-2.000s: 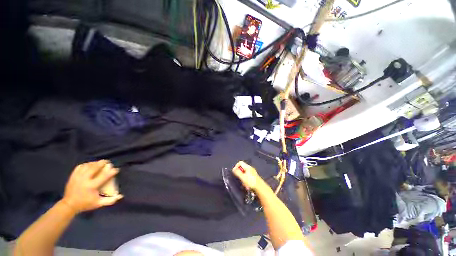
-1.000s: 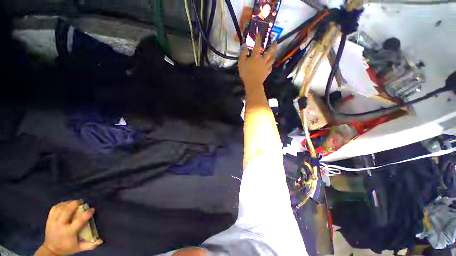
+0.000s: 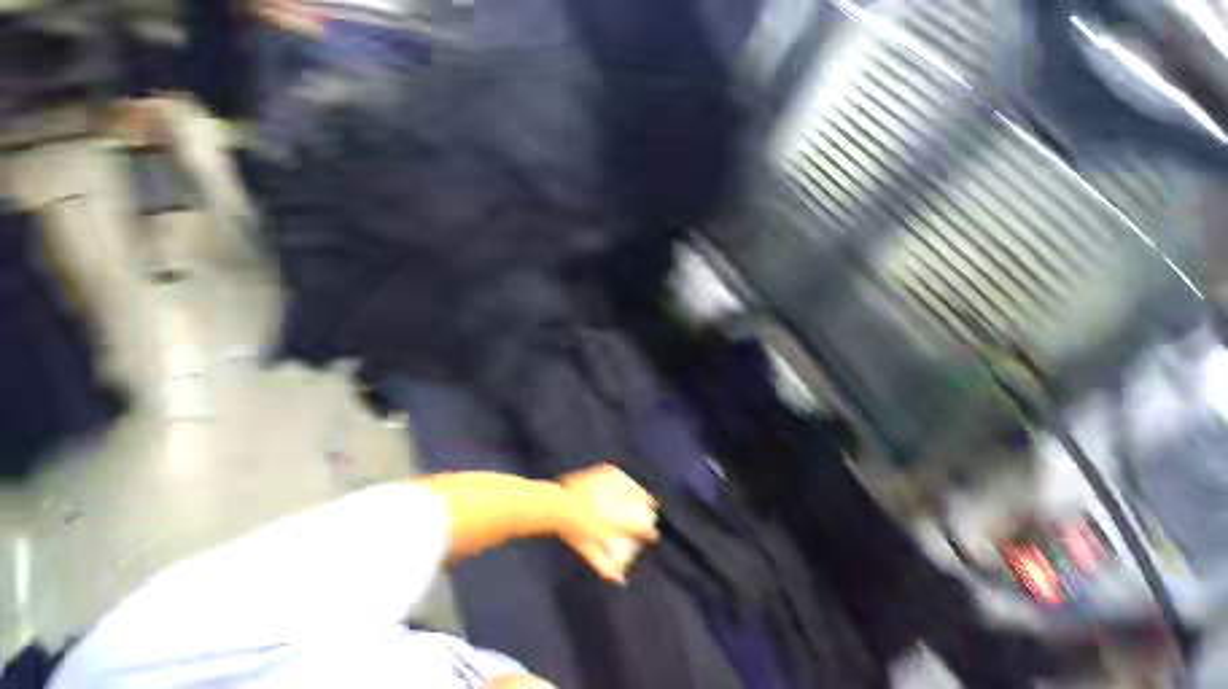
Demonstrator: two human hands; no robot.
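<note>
The view is strongly blurred. My left hand (image 3: 609,520) is closed low over the dark garment (image 3: 539,599) on the long table. A small pale patch shows at its fingers, which looks like the beige block (image 3: 621,549). A navy cloth (image 3: 673,438) lies just beyond the hand among dark folds. A large black-grey garment pile (image 3: 471,202) fills the table's far end. My right hand is out of the picture.
The pale floor (image 3: 202,444) with scraps lies left of the table. Louvred windows (image 3: 970,189) stand at the upper right. A glowing reddish screen (image 3: 1034,571) and a dark cable (image 3: 1111,512) are at the right. Skin-toned blurs at the upper left may be another person.
The view has swung left towards the garment pile and floor. My right hand, which was touching the phone screen, has left the picture. My left hand now appears near the middle.
</note>
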